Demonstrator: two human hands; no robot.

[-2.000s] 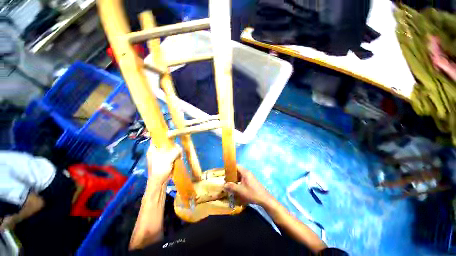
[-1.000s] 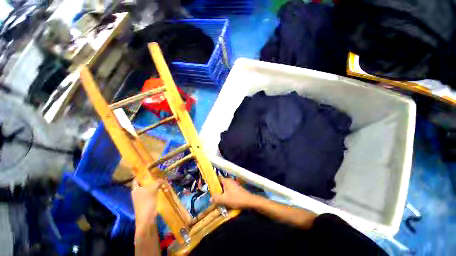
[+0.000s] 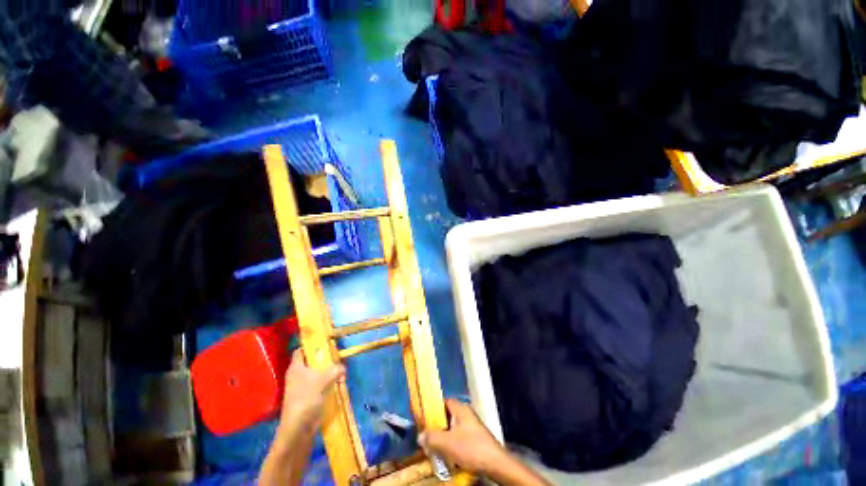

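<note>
A wooden stool (image 3: 410, 327) is held upside down in front of me, its pale ladder-like legs pointing forward and away. Its seat is at the bottom edge of the picture and mostly cut off. My left hand (image 3: 309, 391) grips the left leg low down near the seat. My right hand (image 3: 465, 439) grips the right leg near the seat. Both hands look bare.
A large white tub (image 3: 750, 313) holding dark navy cloth (image 3: 589, 351) stands close on the right. A red plastic stool (image 3: 237, 382) is at left. Blue crates (image 3: 252, 59) and dark cloth piles stand ahead. A table edge (image 3: 693, 173) is at upper right.
The stool and both hands have swung left past the tub and onward with my view. The legs now point more straight ahead. The red plastic stool now shows at left. Both hands keep their grip.
</note>
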